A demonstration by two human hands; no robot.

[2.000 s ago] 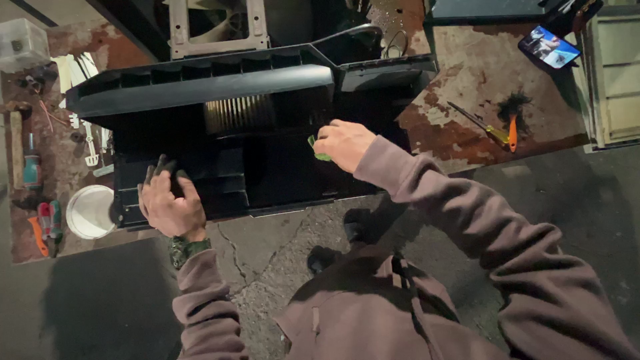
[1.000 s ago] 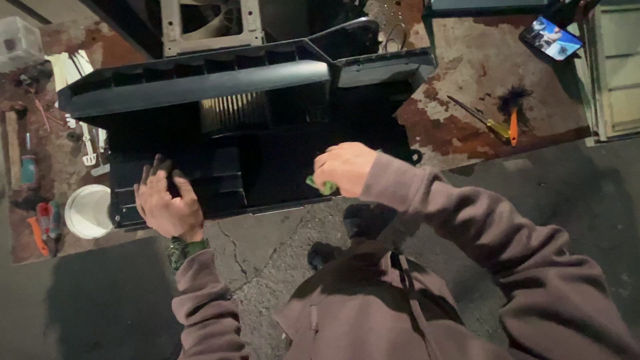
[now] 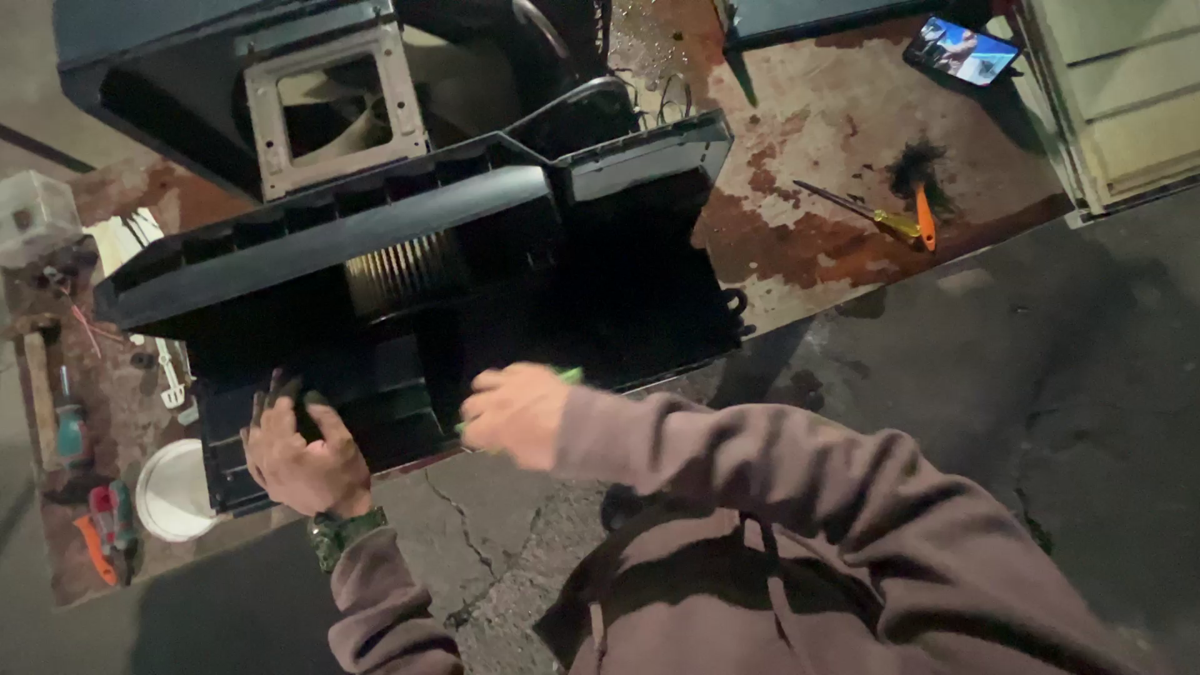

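Note:
A large black plastic housing [image 3: 323, 223] with a ribbed edge lies on the worn table, its dark inside facing me. My left hand [image 3: 309, 455], with a watch at the wrist, rests with fingers spread on the housing's left front part. My right hand [image 3: 516, 414] is closed around a green cloth or sponge [image 3: 570, 376], of which only small bits show; it is over the near edge of the housing, right of my left hand. Behind my hands, a pale finned part [image 3: 396, 274] shows within the housing.
At left are a white round container [image 3: 178, 490], a hammer [image 3: 39, 389], a teal-handled screwdriver [image 3: 70, 433], pliers [image 3: 114, 525] and a clear box [image 3: 37, 217]. A metal frame [image 3: 337, 108] stands behind. At right lie a yellow-handled screwdriver [image 3: 895, 222], an orange-handled brush [image 3: 925, 216] and a phone [image 3: 961, 49].
My right hand with the green item has moved left along the housing, toward my left hand. The left hand stays on the housing's left part.

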